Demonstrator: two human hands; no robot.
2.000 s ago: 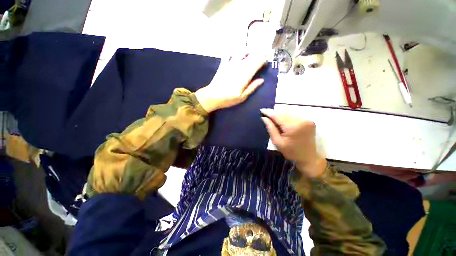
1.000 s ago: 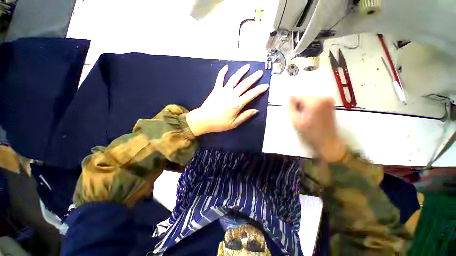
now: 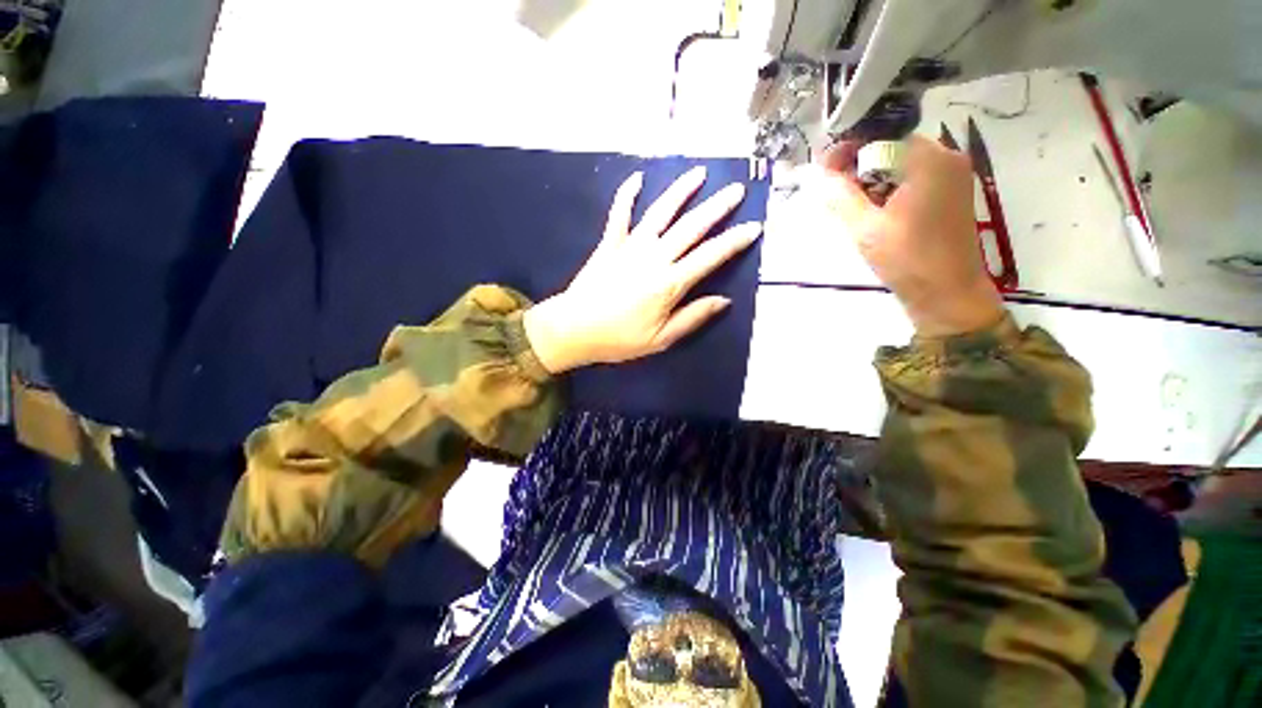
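A navy cut panel (image 3: 443, 263) lies flat on the white table, its right edge near the presser foot (image 3: 764, 159). My left hand (image 3: 644, 284) rests flat on the panel with fingers spread and grips nothing. My right hand (image 3: 913, 221) is beside the needle area, its fingers curled around a small pale round bobbin or thread spool (image 3: 879, 163). Whether the spool is lifted off the machine bed cannot be told.
The white machine head (image 3: 1052, 56) hangs over the upper right. Red thread snips (image 3: 995, 228) lie partly behind my right hand. A red stick (image 3: 1103, 132) and a slim pale pointed tool (image 3: 1138, 235) lie further right. A striped apron (image 3: 664, 512) covers the lap.
My right hand has left the panel's right edge and moved up and right to the small spool. My left hand has drawn back from the presser foot and spread flat on the panel.
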